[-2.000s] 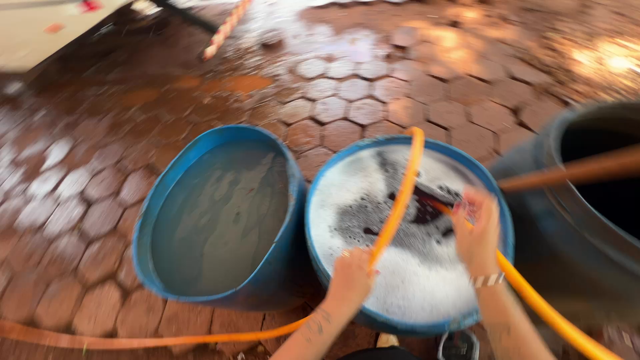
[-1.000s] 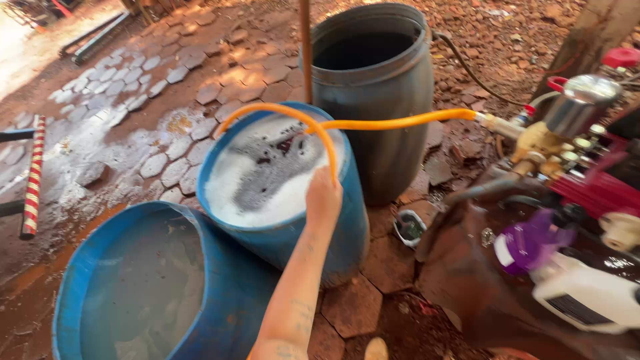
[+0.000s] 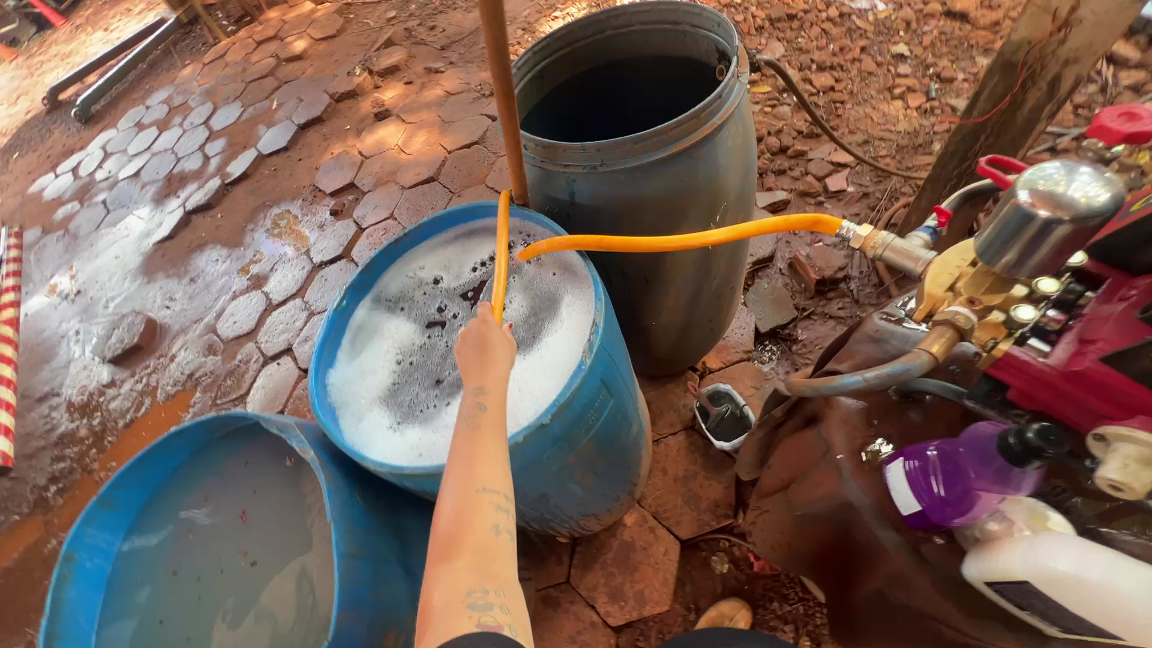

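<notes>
My left hand [image 3: 486, 346] grips an orange hose [image 3: 501, 261] over a blue plastic barrel [image 3: 576, 423] full of foamy water. The gripped part stands up above the foam and reaches the barrel's far rim. Another length of the orange hose runs from the foam to a metal fitting [image 3: 886, 247] on a pump with a brass head [image 3: 954, 279]. Dark material, too unclear to name, shows in the foam [image 3: 405, 360] beyond the hand. My right hand is out of view.
A blue barrel of cloudy water [image 3: 333, 531] stands at lower left, a grey barrel [image 3: 648, 207] with dark contents behind. A wooden pole [image 3: 502, 99] rises between barrels. At right are a purple bottle [image 3: 954, 472], a white jug [image 3: 1062, 576] and a wooden post [image 3: 1026, 99]. A small container [image 3: 723, 417] sits on hexagonal pavers.
Two seconds ago both hands were over the foamy barrel; the right hand has since left the view. The view has swung to the right, showing the pump.
</notes>
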